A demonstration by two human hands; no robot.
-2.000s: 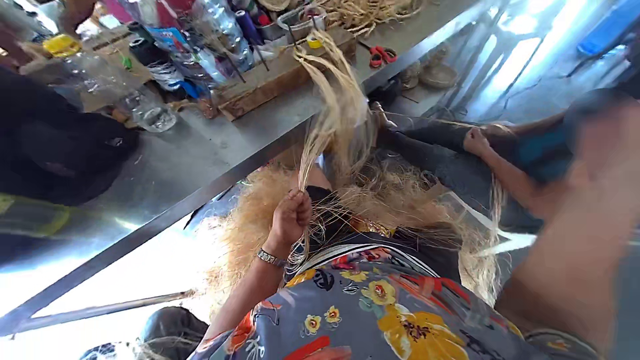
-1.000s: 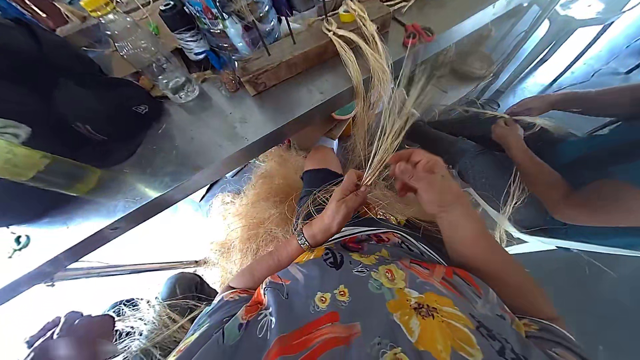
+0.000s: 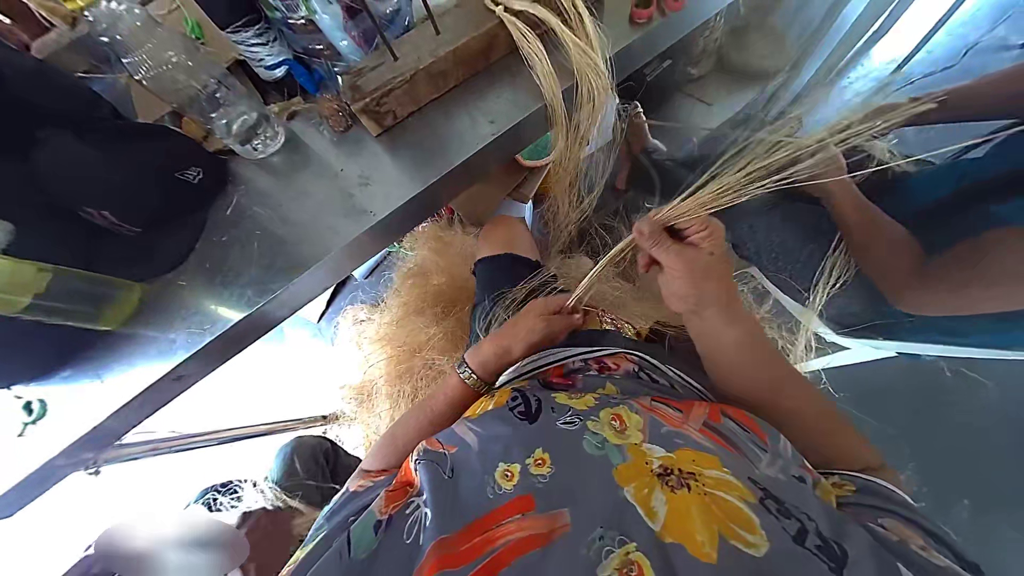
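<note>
My left hand [image 3: 540,324], with a metal watch on its wrist, pinches the narrow end of a bundle of pale plant fibres [image 3: 744,168] above my lap. Farther along the same bundle, my right hand [image 3: 688,260] grips it with thumb and fingers. From there the strands fan out to the upper right, in front of another person's hand. A second hank of fibres [image 3: 584,104] hangs from a wooden block [image 3: 432,68] over the table edge. Loose, tangled fibre [image 3: 416,320] lies about my legs.
On the metal table [image 3: 320,184] are a clear plastic bottle [image 3: 192,88], a black cap [image 3: 104,168], spools and upright metal spikes on the block. A co-worker's arms [image 3: 888,240] are close by at right, holding strands. Another person is at the lower left.
My right hand has taken hold of the bundle, and the strands now spread to the upper right. One second ago they pointed upward, beside the hanging hank.
</note>
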